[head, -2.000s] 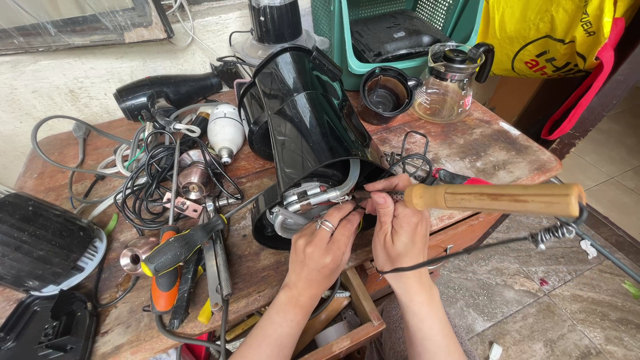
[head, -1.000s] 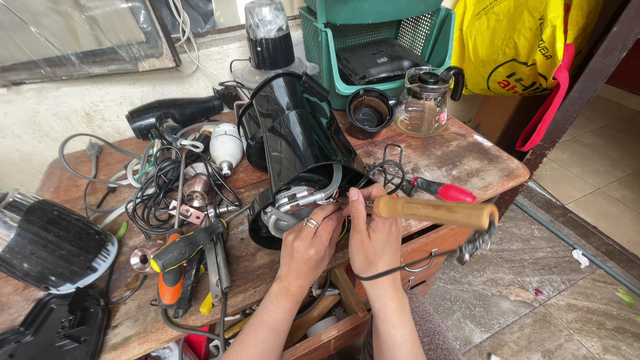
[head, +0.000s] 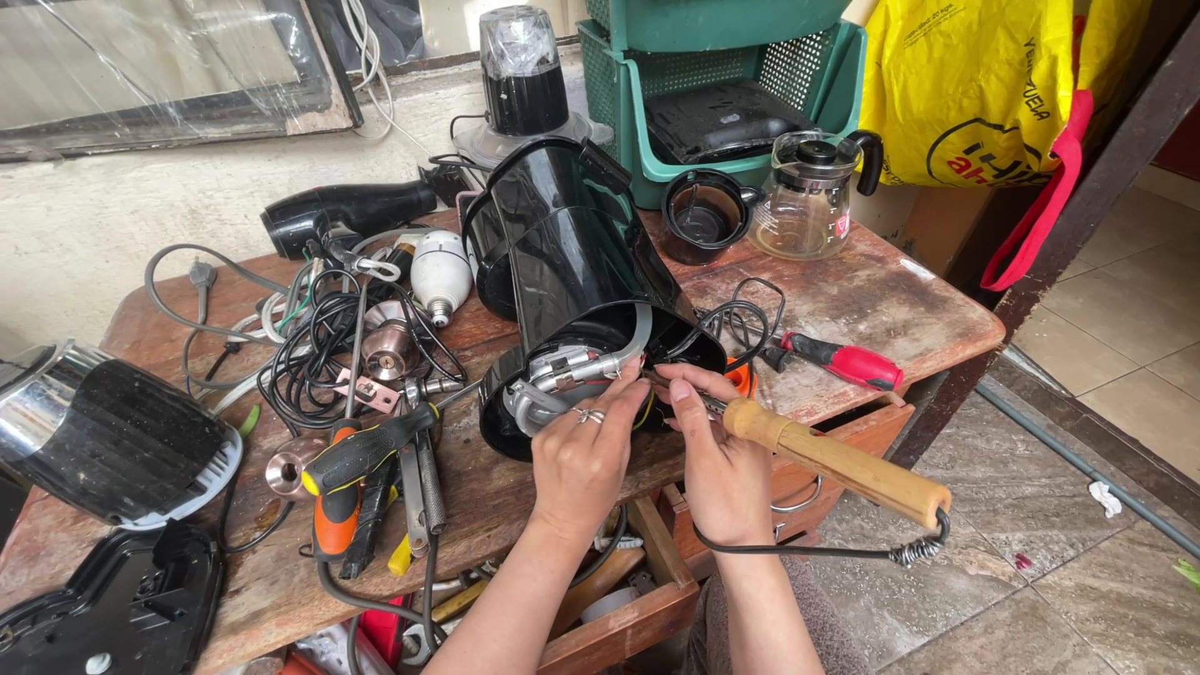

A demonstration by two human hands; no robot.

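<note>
A black coffee maker housing lies tilted on the wooden table, its open base facing me. Inside the base are a metal heating element and a pale hose. My left hand, with a ring on one finger, has its fingertips together at the hose's side of the opening; what they pinch is too small to tell. My right hand holds a soldering iron with a wooden handle, its metal shaft between the fingers and its tip hidden near the left fingertips. The iron's cord passes across my right wrist.
Screwdrivers, tangled cables, a white bulb and a hair dryer lie left. A glass carafe, a black filter holder and a red-black screwdriver are right. An open drawer sits below my forearms.
The iron's wooden handle has swung to point down and to the right, where it pointed nearly straight right two seconds ago. Both hands remain at the housing's opening. The view has shifted somewhat.
</note>
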